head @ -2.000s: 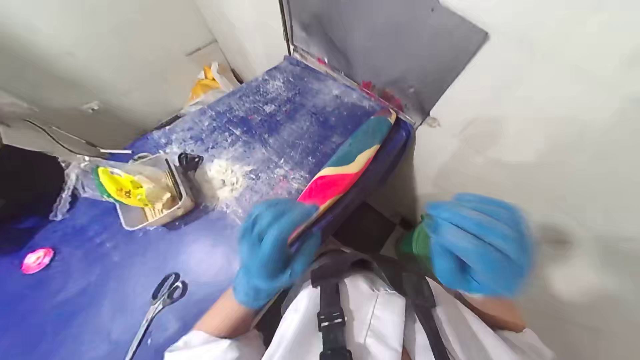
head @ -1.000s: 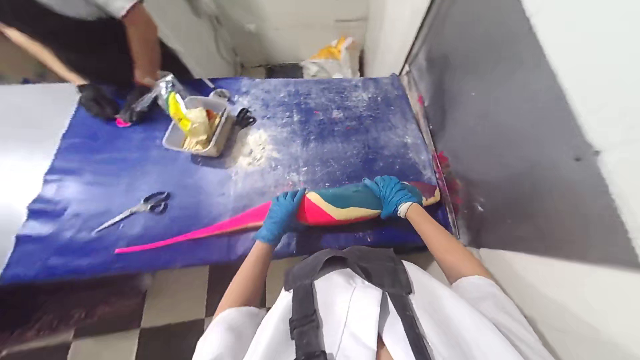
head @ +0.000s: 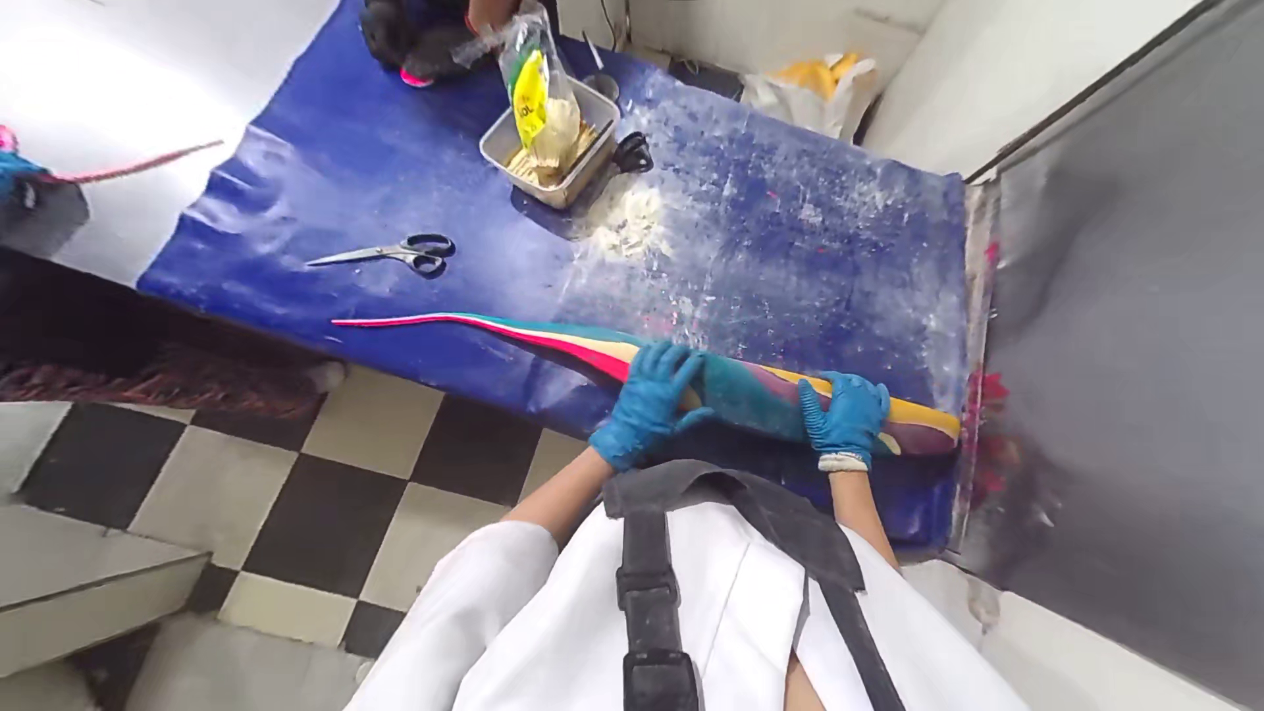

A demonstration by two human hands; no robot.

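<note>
A long, soft-looking roll striped teal, pink, cream, yellow and purple (head: 750,395) lies along the near edge of the blue-covered table. It is thick at the right and tapers to a thin pink and white point at the left. My left hand (head: 650,400), in a blue glove, rests on the roll's middle with the fingers spread over it. Near the thick end, my right hand (head: 847,413), gloved too, lies over the top with its fingers bent across. Both palms are hidden from view.
Scissors (head: 395,254) lie at the left on the blue sheet (head: 494,286). Behind stands a plastic tub (head: 592,158) with a bag and sticks, by white powder (head: 632,222). Co-workers' gloved hands show at the back (head: 425,49) and far left (head: 25,188). A grey panel (head: 1126,296) bounds the right.
Two seconds ago my right hand was off the roll; now both hands lie on it. Since one second ago the roll has turned, showing yellow and purple stripes at its thick end. The view has shifted.
</note>
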